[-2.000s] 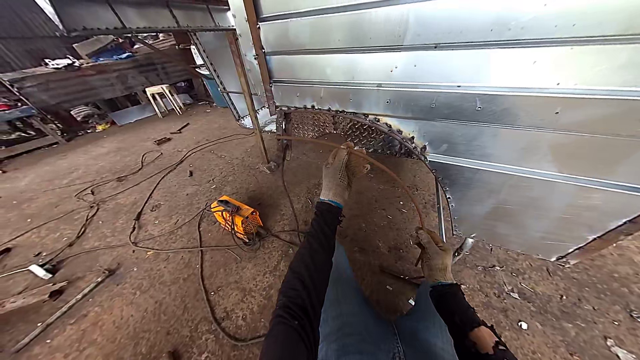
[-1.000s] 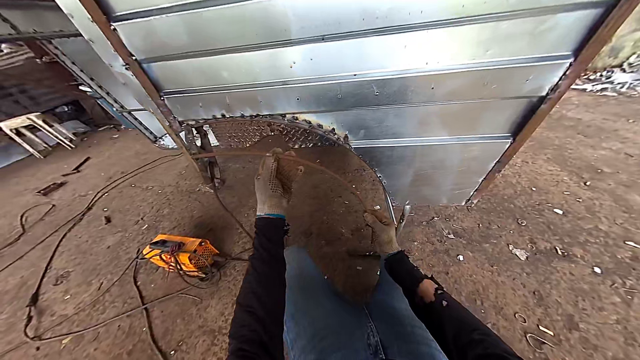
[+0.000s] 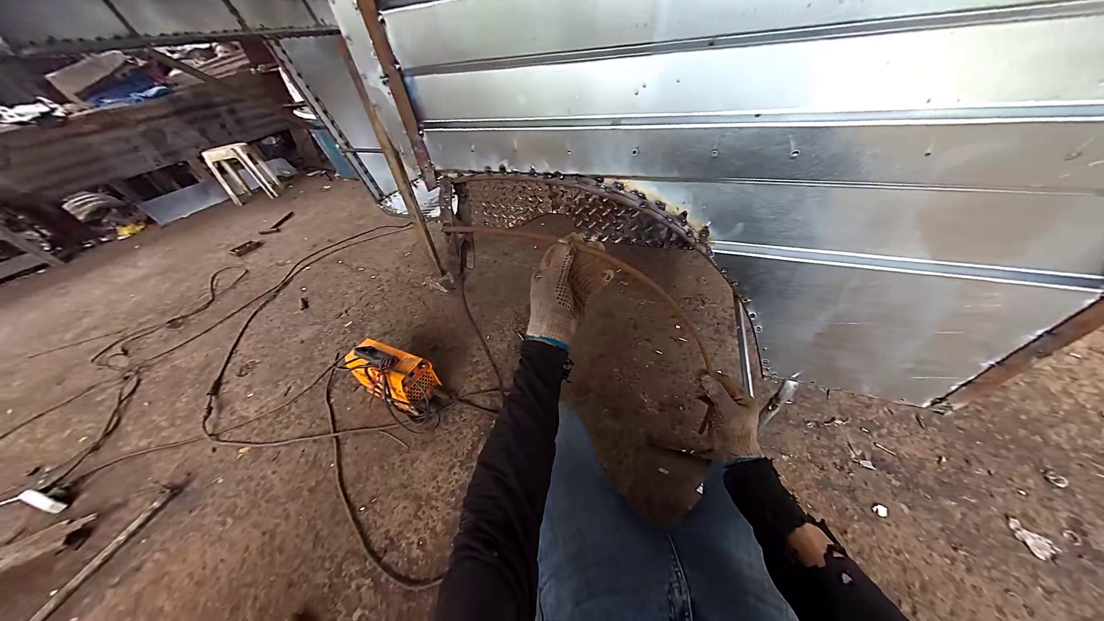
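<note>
A curved, rusty metal strip (image 3: 660, 297) arcs between my gloved hands, in front of the wheel-arch-like cutout of a sheet-metal panel (image 3: 776, 164). My left hand (image 3: 561, 289) grips it near its upper middle, with its left end reaching past the hand. Around its lower right end my right hand (image 3: 731, 418) is closed. Behind the strip, diamond-pattern metal plate (image 3: 552, 203) lines the arch, whose rim carries a row of dark weld spots.
An orange welding machine (image 3: 392, 375) with cables stands on the dirt-covered floor at left. A rusty upright post (image 3: 392, 164) is beside the arch. Farther back is a pale plastic stool (image 3: 240, 168). A long stick (image 3: 112, 548) lies lower left.
The view swung right and then back left. Both hands keep hold of the curved strip, with no plain change in their grip.
</note>
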